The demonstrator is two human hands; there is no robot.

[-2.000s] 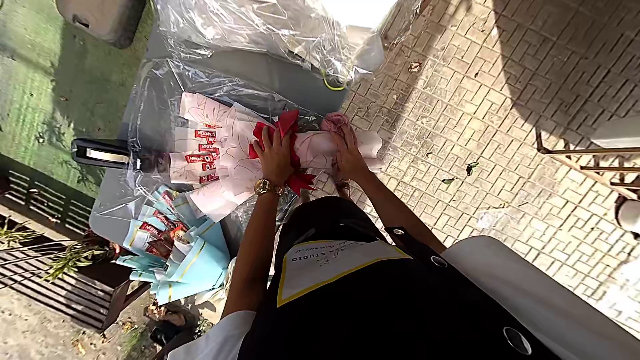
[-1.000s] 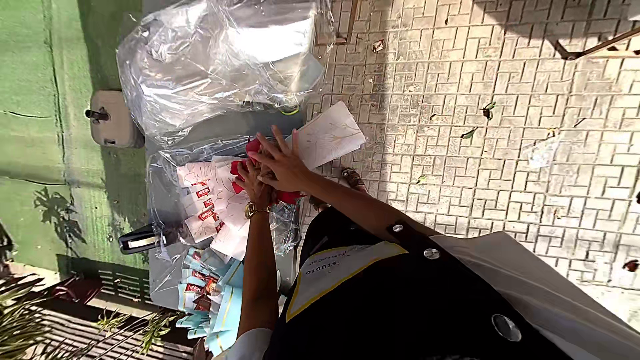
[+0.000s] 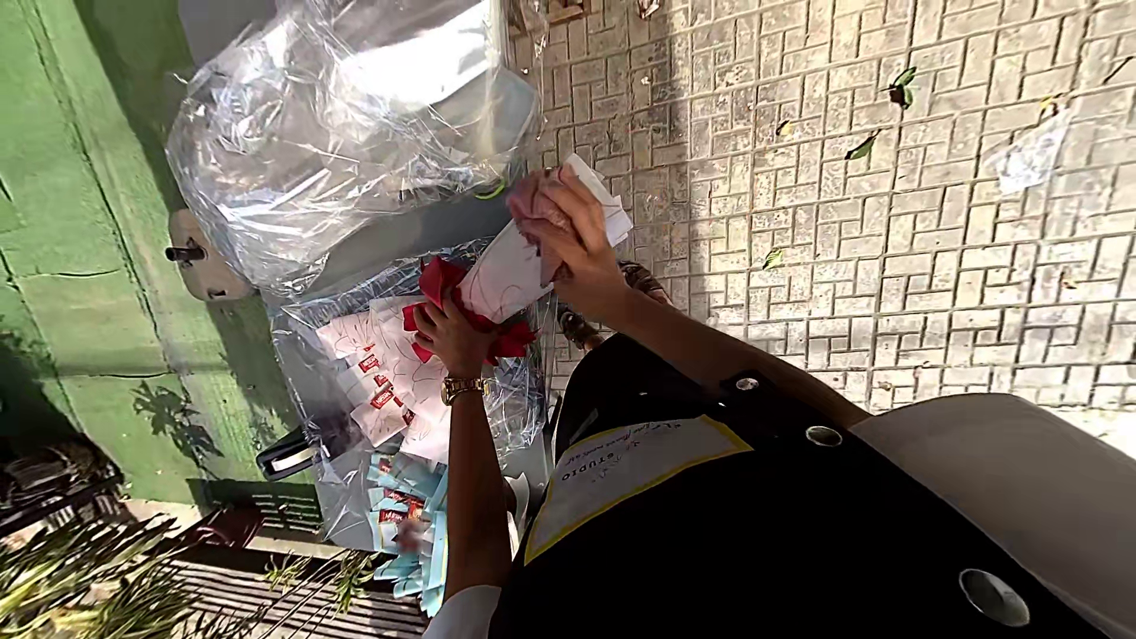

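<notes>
A bouquet wrapped in pale pink, line-patterned paper, with small red chocolate packets at its wide end, lies on clear film on the grey table. My left hand, a gold watch at its wrist, grips it at the red ribbon bow. My right hand holds crumpled pinkish material against the paper-wrapped handle, which points to the upper right; whether this is cloth or ribbon cannot be told. Below the pink bouquet is a light-blue wrapped bouquet with similar packets, partly behind my left forearm.
A large heap of clear film covers the far part of the grey table. A black-edged object sits by the table's left edge, near a green wall. Brick paving lies to the right, plants at bottom left.
My right hand has moved from the red bow out to the wrapped handle, where it holds the pinkish material. My left hand remains at the bow.
</notes>
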